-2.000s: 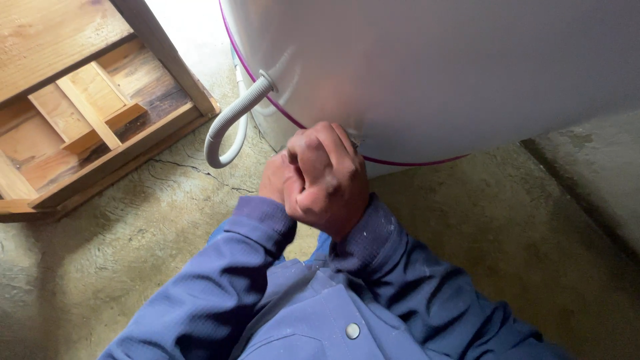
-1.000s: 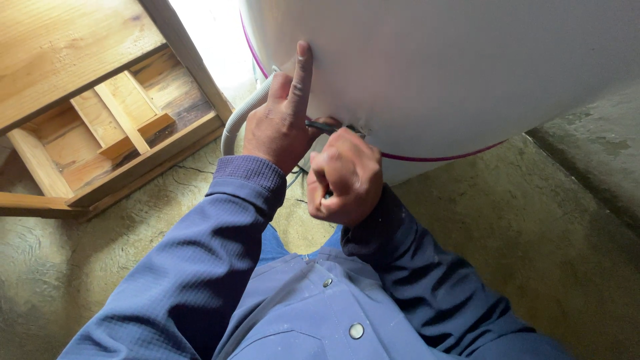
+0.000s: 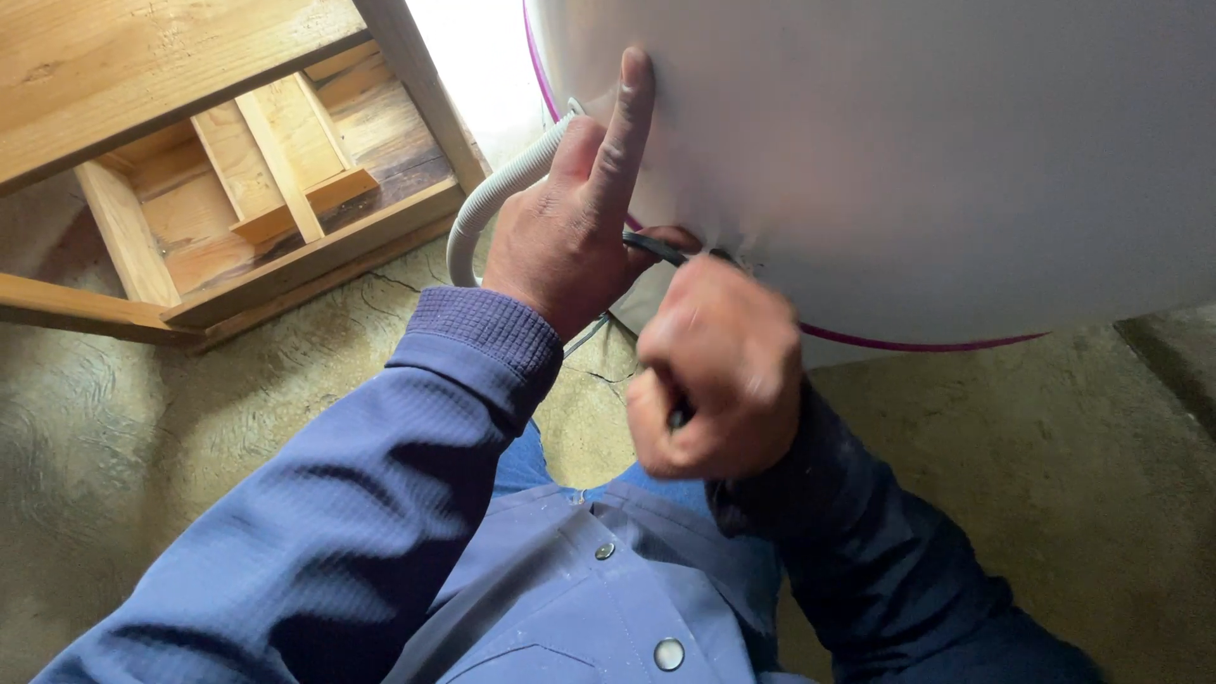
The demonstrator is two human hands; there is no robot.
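A large white rounded panel point(image 3: 912, 171) with a magenta edge line fills the upper right. My left hand point(image 3: 570, 209) lies against its lower left edge, the index finger pointing up along the surface. A black cord or strap point(image 3: 654, 248) runs from under my left hand to my right hand, and whether the left fingers grip it cannot be told. My right hand point(image 3: 722, 370) is closed like a fist around something black, just below the panel's edge; most of that thing is hidden. Beside my left hand, a white corrugated hose point(image 3: 475, 214) curves down from the panel.
At the upper left stands a wooden frame point(image 3: 313, 256) with slats and boards inside. Cracked concrete floor point(image 3: 285, 408) lies beneath. A thin dark cord point(image 3: 587, 337) hangs below my left wrist. A dark groove crosses the floor at the right.
Two seconds ago my hands were together at the panel's edge. They have since come apart, the left with its index finger raised on the panel, and the black cord now shows between them.
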